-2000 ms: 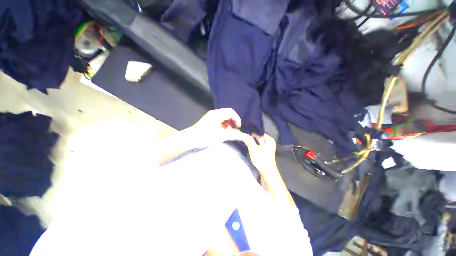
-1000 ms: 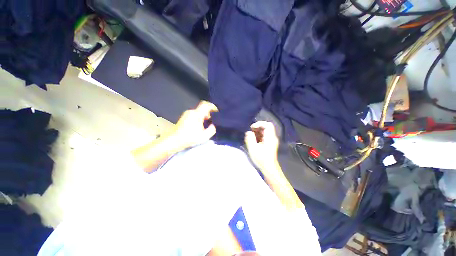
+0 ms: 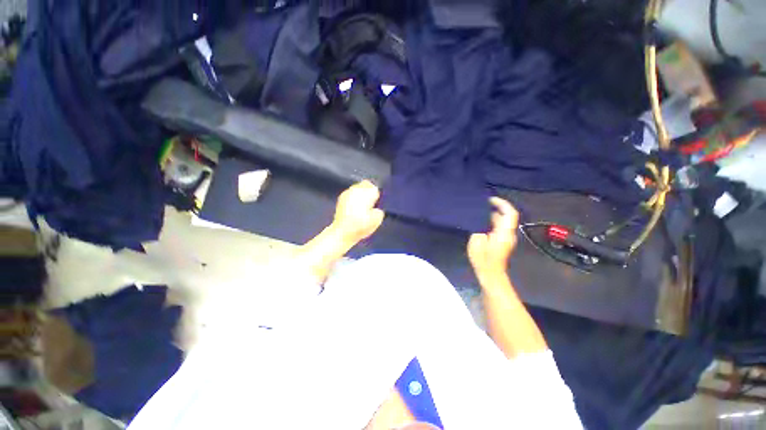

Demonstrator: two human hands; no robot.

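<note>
A navy garment (image 3: 441, 180) lies across the dark board, its near end spread flat between my hands. My left hand (image 3: 359, 208) is closed at the left edge of this end. My right hand (image 3: 497, 233) is at its right corner, where the cloth edge meets the fingers; the grip is blurred. A black steam iron (image 3: 579, 245) with a red part lies on the board to the right of my right hand, untouched. A long dark grey padded bar (image 3: 269, 138) runs from the upper left to the garment, which covers its right end.
An off-white block (image 3: 252, 185) lies on the board's left part. Navy garments (image 3: 80, 143) hang at left, and more are heaped behind. A yellowish hose (image 3: 659, 189) runs up at right. A brownish strip (image 3: 674, 294) is at the board's right end. Pale floor (image 3: 243, 269) shows at left.
The view has shifted, showing more at left. My hands have moved wider apart, and the garment's near end is spread wider and flatter between them. The iron stays on the board.
</note>
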